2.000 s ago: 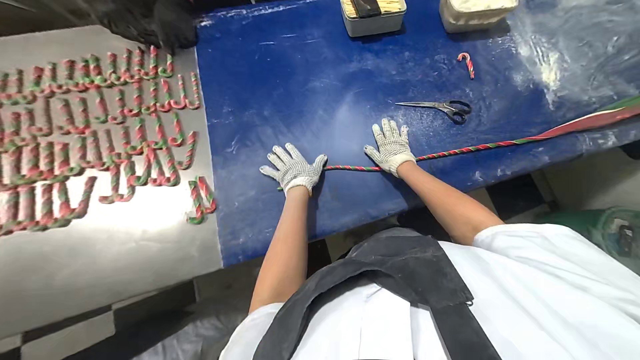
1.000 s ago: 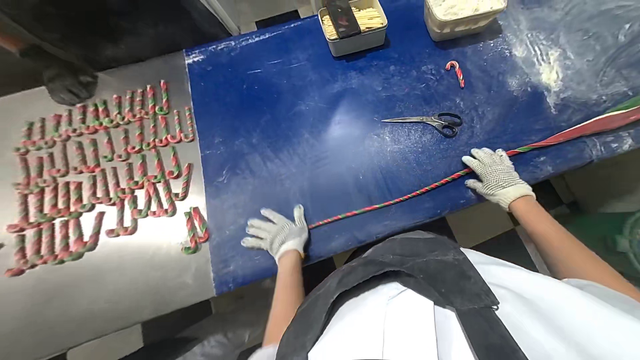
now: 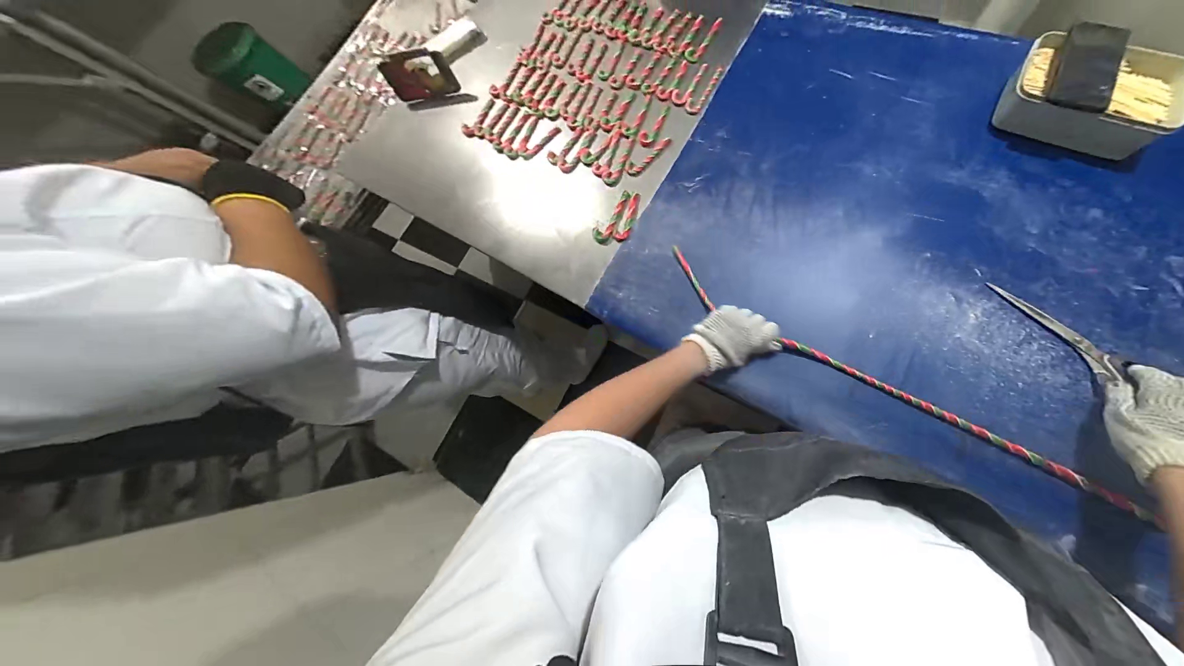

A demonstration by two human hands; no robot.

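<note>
A thin red and green twisted candy rope (image 3: 911, 400) runs diagonally along the near side of the blue work surface. My left hand (image 3: 737, 335), in a white knit glove, is closed around it near its far-left end; a short tip sticks out beyond the fingers. At the right edge my gloved right hand (image 3: 1147, 418) grips the handles of metal scissors (image 3: 1054, 328), whose blades point up and left over the blue surface. The rope passes just below that hand. Left of the rope's tip, two short candy canes (image 3: 618, 218) lie together on the metal table.
Rows of candy canes (image 3: 592, 83) cover part of the metal table (image 3: 444, 185), beside a tape dispenser (image 3: 421, 74) and wrapped pieces (image 3: 319, 139). A grey tub of sticks (image 3: 1064, 128) stands upper right. Another person in white (image 3: 139, 287) is at the left, near a green bin (image 3: 250, 63).
My right hand has left the rope and taken hold of the scissors, which lay on the blue surface. My left hand has closed on the rope. The view has swung left.
</note>
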